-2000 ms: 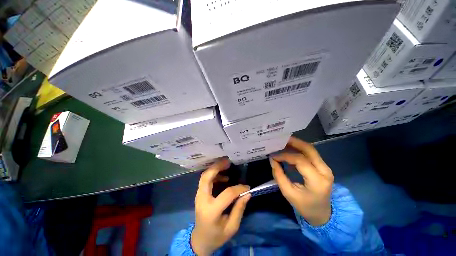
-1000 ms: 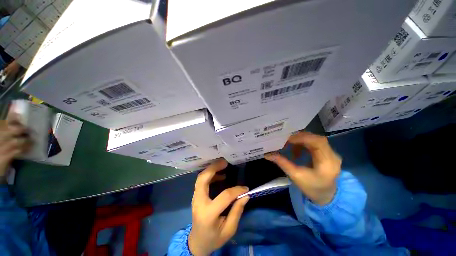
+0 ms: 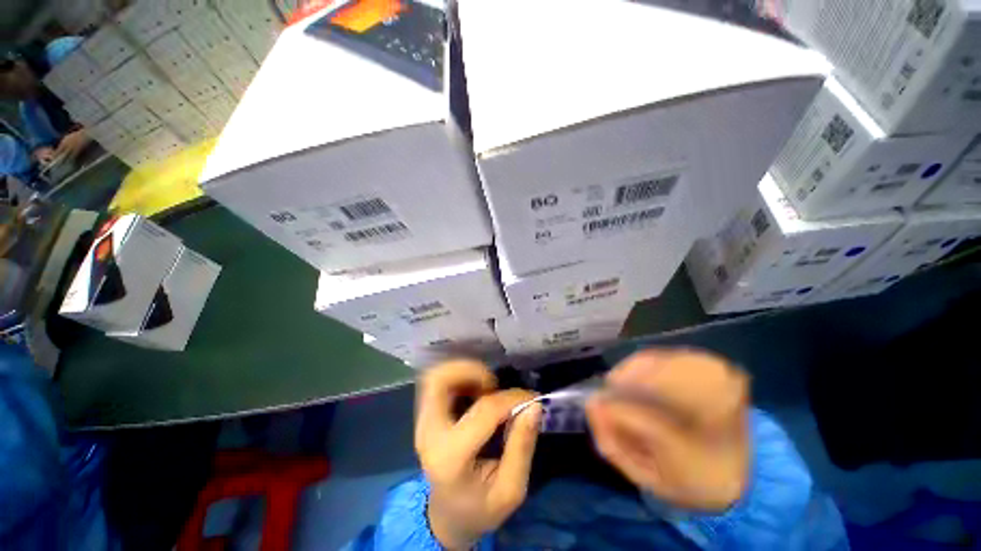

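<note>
My left hand (image 3: 473, 452) holds a small white sticker sheet (image 3: 562, 413) between thumb and finger; dark blue dots show on its face. My right hand (image 3: 669, 428) is blurred, its fingertips at the sheet's right end; whether they grip it or a dot is unclear. Just beyond my hands stand stacked white phone boxes, with a larger-looking top right box (image 3: 602, 194) and a top left box (image 3: 355, 199). Their ends carry BQ barcode labels, and I see no blue dot on these upper ends.
At right, stacked boxes (image 3: 826, 161) carry blue dots. At left, two phone boxes (image 3: 124, 274) lie together on the green bench (image 3: 258, 355). A yellow strip (image 3: 167, 181) and many stacked boxes (image 3: 178, 75) are behind. A red stool (image 3: 253, 495) is below; a person (image 3: 48, 135) is far left.
My right hand has moved from the lower box ends back to the sheet. The neighbour's hand at left has gone, leaving a second box beside the first. The view has shifted, showing more box tops.
</note>
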